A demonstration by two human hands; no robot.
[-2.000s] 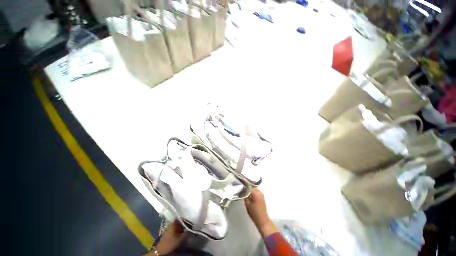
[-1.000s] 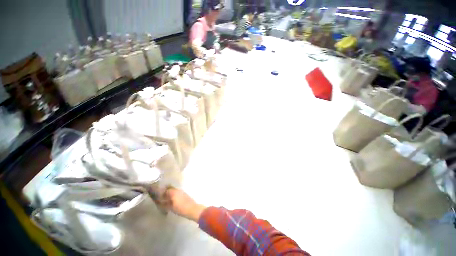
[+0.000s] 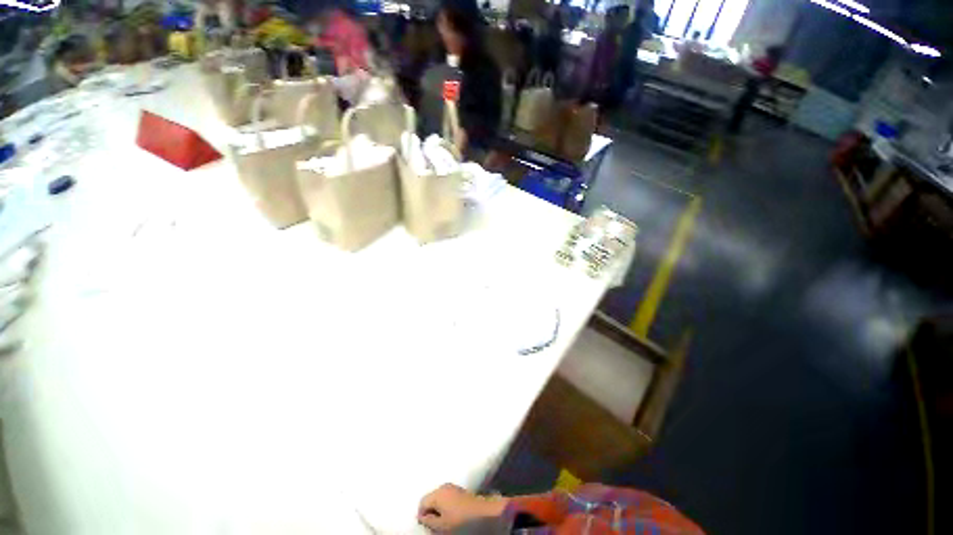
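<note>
My right hand [image 3: 455,508], with a red plaid sleeve, is small and partly blurred at the bottom, over the near edge of the white-covered table [image 3: 314,366]. Its fingers look curled, and I cannot tell if they hold anything. My left hand is out of the picture. Several beige tote handbags [image 3: 353,204] stand upright and close together farther back on the table. White tissue stuffing [image 3: 431,157] shows in their mouths, and looped handles rise above them.
A folded red sign [image 3: 176,140] stands left of the bags. Strap bundles [image 3: 598,246] lie at the table's right corner. A thin dark curved mark [image 3: 543,340] shows nearby. An open carton [image 3: 590,413] is beside the table. A person in dark clothes [image 3: 475,89] is behind the bags.
The view has swung right, away from the row of bags on the left. My right hand has let go of the bags at the left, and my left hand has left the picture.
</note>
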